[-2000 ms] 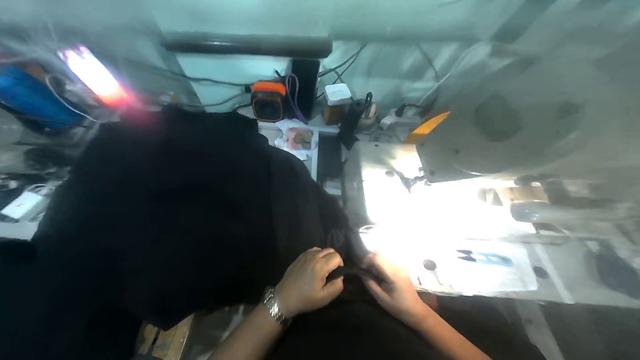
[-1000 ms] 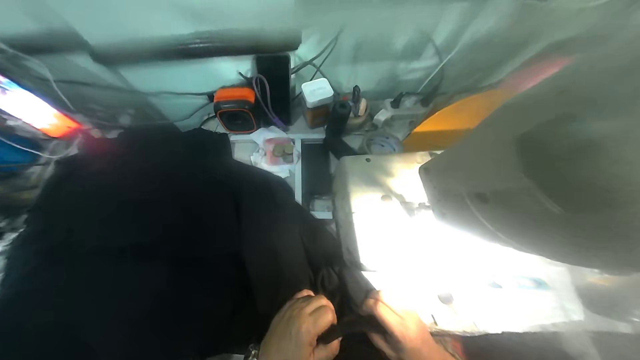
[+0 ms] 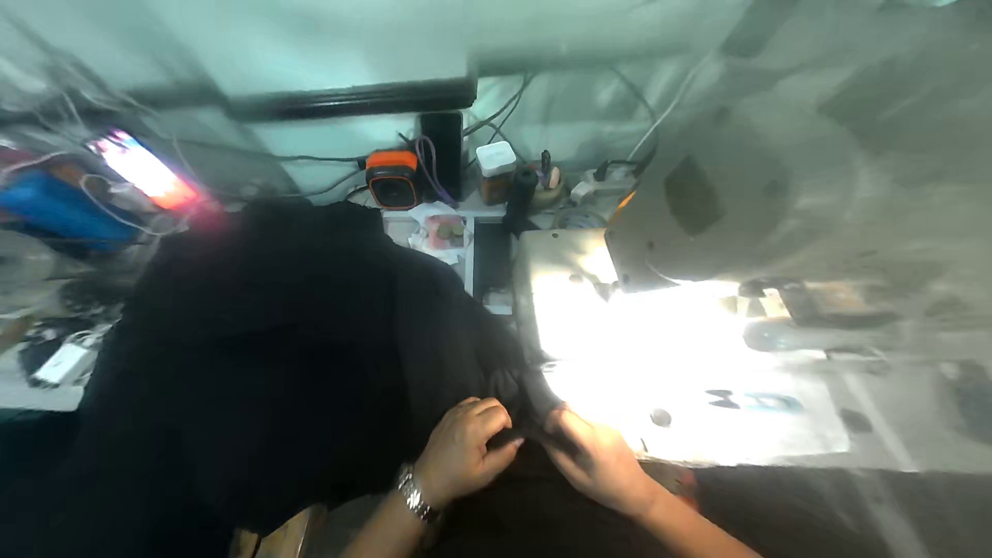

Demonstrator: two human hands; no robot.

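Observation:
A large piece of black fabric [image 3: 310, 341] covers the left and middle of the bench and hangs over its front edge. My left hand [image 3: 467, 449], with a metal watch at the wrist, pinches the cloth between thumb and fingers. Close on its right, my right hand [image 3: 593, 457] grips the same cloth beside the brightly lit bed of a sewing machine [image 3: 783, 418]. The machine's large pale head [image 3: 721, 186] rises above and right of both hands. Glare hides the detail around the needle area.
Behind the cloth stand an orange and black speaker [image 3: 393, 180], a jar with a white lid [image 3: 497, 169] and cables. Coins [image 3: 449, 231] lie on crumpled plastic. A lit phone [image 3: 143, 169] and a blue object [image 3: 62, 205] are at the left, with a white adapter [image 3: 66, 363] nearer.
The view has shifted between frames. Both hands stay on the black cloth; the dark strip stretched between them one second ago now looks shorter, with the hands' grip changed.

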